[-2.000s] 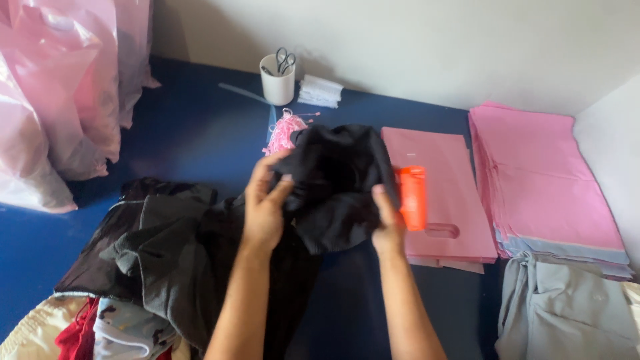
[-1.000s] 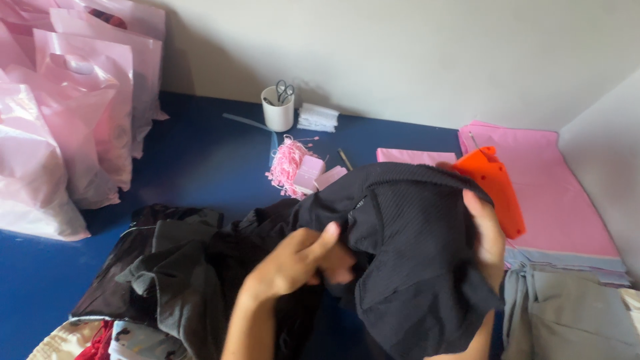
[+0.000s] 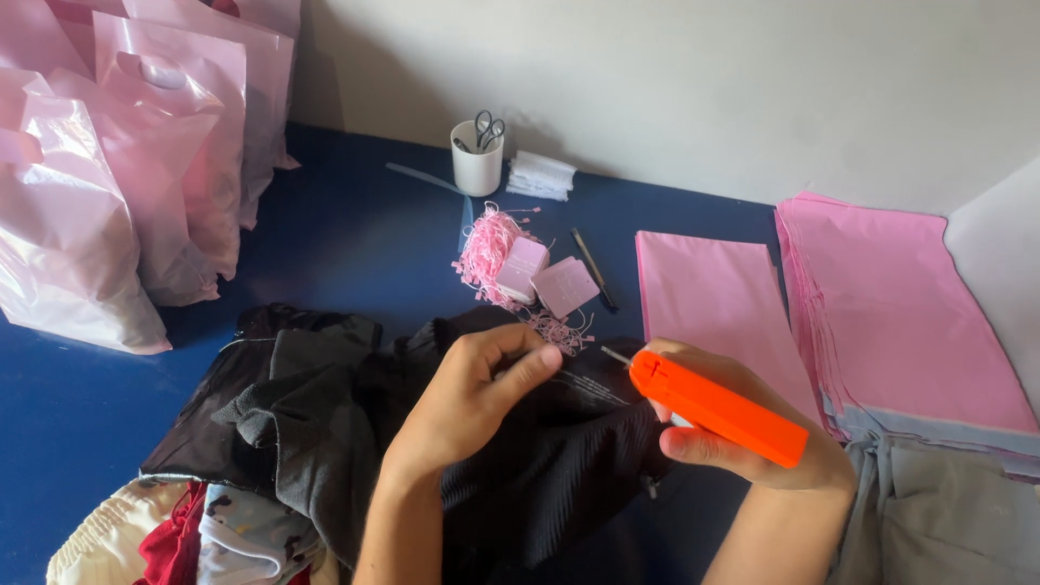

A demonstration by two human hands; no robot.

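A black ribbed garment (image 3: 561,471) lies spread on the blue table, with small white print on its inner side. My left hand (image 3: 479,390) pinches the garment's edge near that print between thumb and fingers. In my right hand (image 3: 731,414) is an orange tagging gun (image 3: 719,406), its thin needle pointing left toward the fingertips of my left hand, with a gap between. Just beyond the garment are pink hang tags (image 3: 565,286) and a bundle of pink tag strings (image 3: 487,256). A metal zip pull hangs from the garment below the gun.
Filled pink plastic bags (image 3: 73,211) stand at the left. A white cup with scissors (image 3: 477,158), white labels (image 3: 541,175) and a pen (image 3: 593,268) are at the back. Flat pink bags (image 3: 707,284) lie at the right, near grey fabric (image 3: 942,520). Folded dark clothes (image 3: 317,422) lie at the left front.
The black garment, held raised in both hands earlier, now rests lower. The orange tagging gun has turned so that its needle shows, pointing left. The tags and flat pink bags are less covered.
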